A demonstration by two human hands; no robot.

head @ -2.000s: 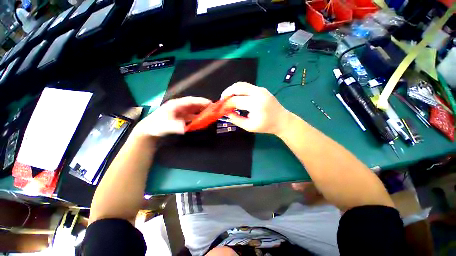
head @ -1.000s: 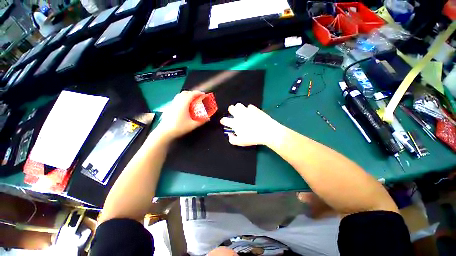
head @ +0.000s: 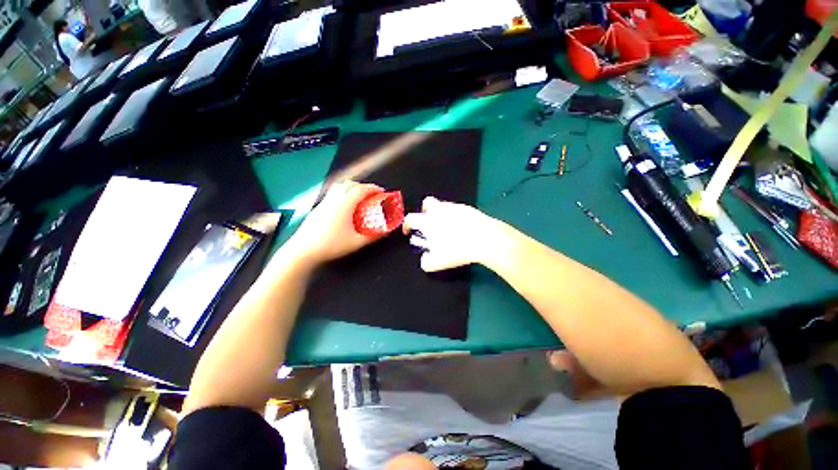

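Observation:
A red bubble wrap bag is held in my left hand, above the black mat. Its open end faces right, towards my other hand. My right hand is beside the bag's mouth with its fingers curled. Something small and dark shows at its fingertips, too small to make out; whether the hand grips it is not clear.
A display panel, white paper and more red wrap lie at left. A thick black cylinder tool and slim tools lie at right. Red bins stand at back right. Rows of black trays stand behind.
Since the first frame, the red wrap has gone from both hands to my left hand alone, its mouth now open. In the last second, my right hand has moved slightly closer to the mouth.

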